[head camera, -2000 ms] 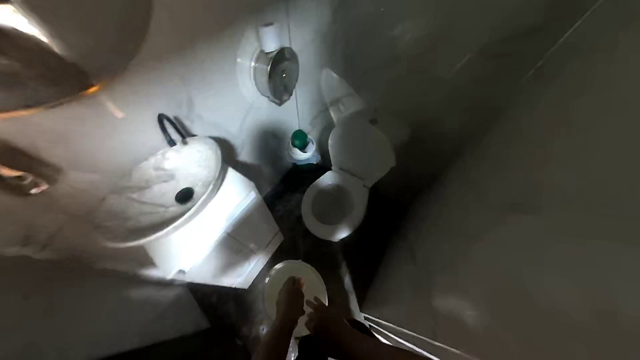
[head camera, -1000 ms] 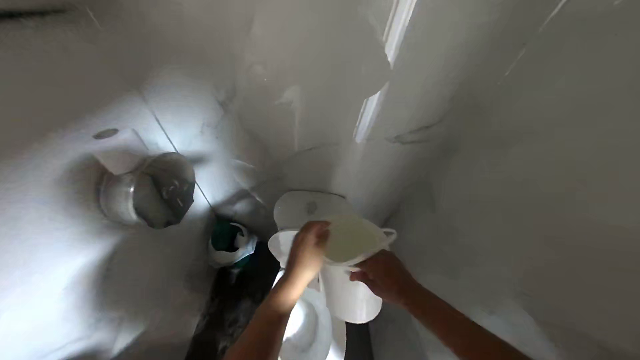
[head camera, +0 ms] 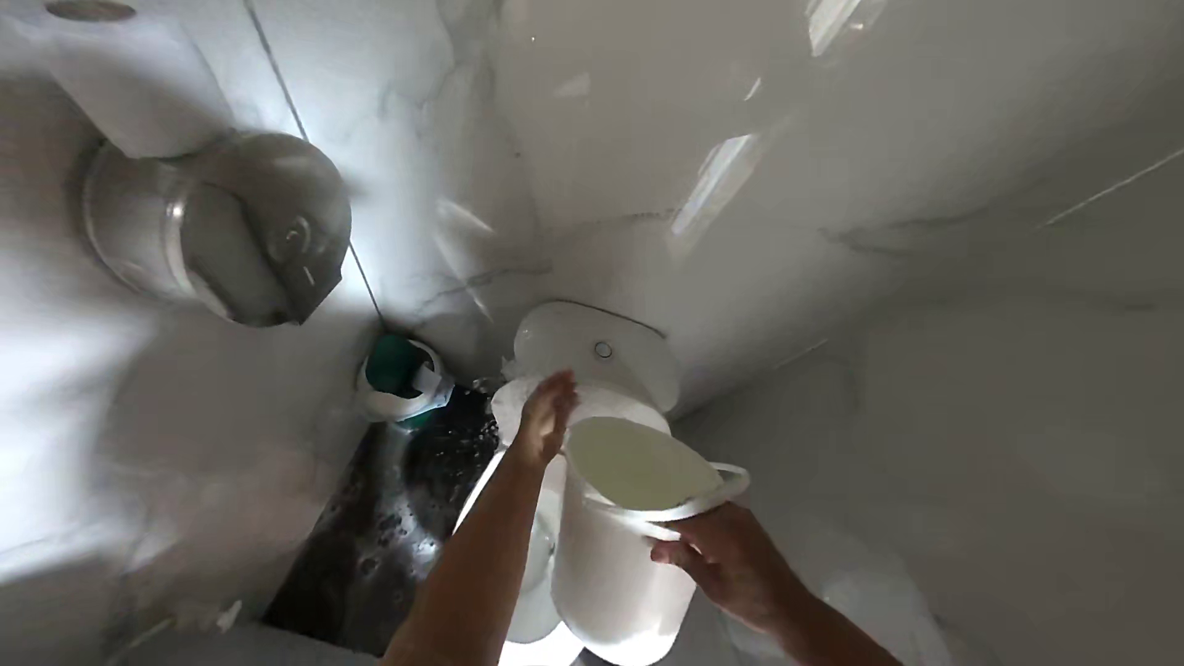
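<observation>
A white plastic bucket (head camera: 624,578) with pale, cloudy liquid in it is held tilted over the toilet. My right hand (head camera: 731,560) grips its rim on the right, close to the handle loop. My left hand (head camera: 548,416) is raised at the bucket's left rim with nothing in it, fingers together and extended; whether it touches the rim is hard to tell. Behind the bucket are the white toilet lid (head camera: 518,407) and the cistern (head camera: 592,338) with its round flush button. Part of the toilet bowl (head camera: 532,606) shows between my left forearm and the bucket.
A round dispenser (head camera: 264,227) is fixed to the marbled wall at the left, beside a white cylindrical holder (head camera: 139,92). Below stands a small white bin (head camera: 379,404) with a green item inside. The dark floor (head camera: 398,527) looks wet. Tiled walls rise close behind and right of the toilet.
The bucket was low beside the toilet, with both hands at it; now it is raised over the bowl. Since a second ago my left hand has opened out at the rim. The view has moved closer to the toilet.
</observation>
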